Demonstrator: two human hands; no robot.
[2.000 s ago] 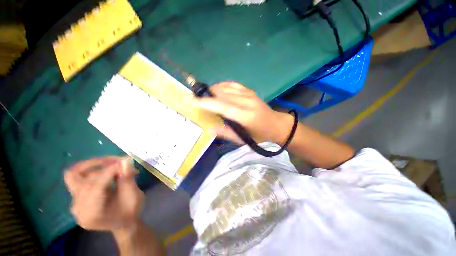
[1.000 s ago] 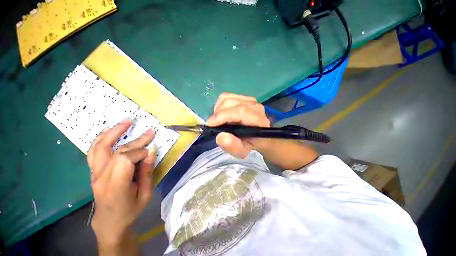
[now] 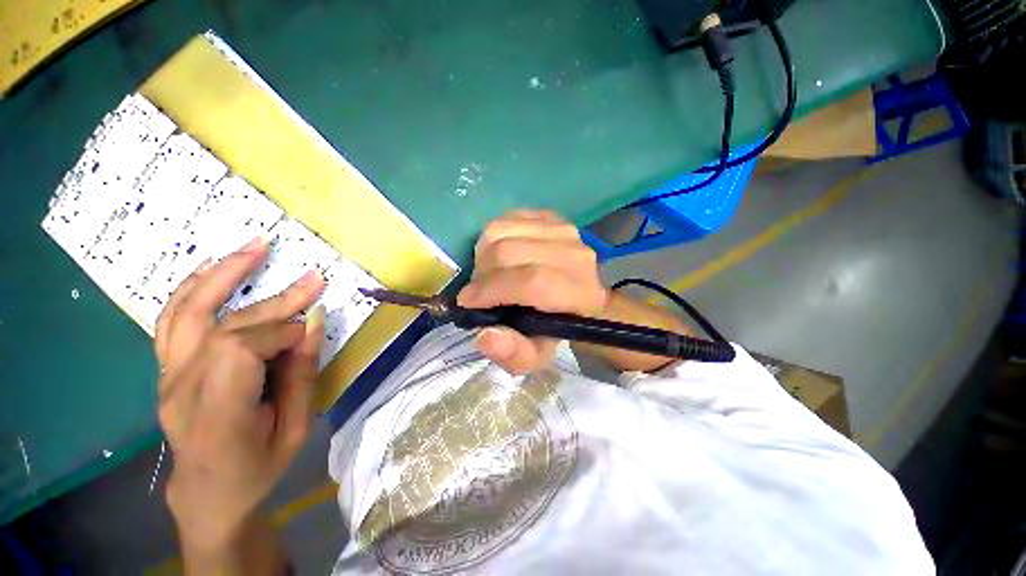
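A white PCB panel with dark dots and a notched left edge lies on a yellow-tan backing board. My right hand holds the black soldering iron like a pen, its thin tip pointing left at the panel's right edge. I cannot tell if the tip touches. My left hand lies over the panel's lower part, fingers bent, with a small pale cover at the thumb tip. A thin strand of solder wire shows beside its wrist; the wire's working end is hidden.
Both boards lie on a green bench mat. A yellow panel is cut off at the top left. A black box with cable plugs stands at the top. Beyond the bench edge are a blue stool and a cardboard box.
My left hand has come from beside the panel onto its lower part. My right hand has turned the iron so its tip points left at the panel. The view has also shifted.
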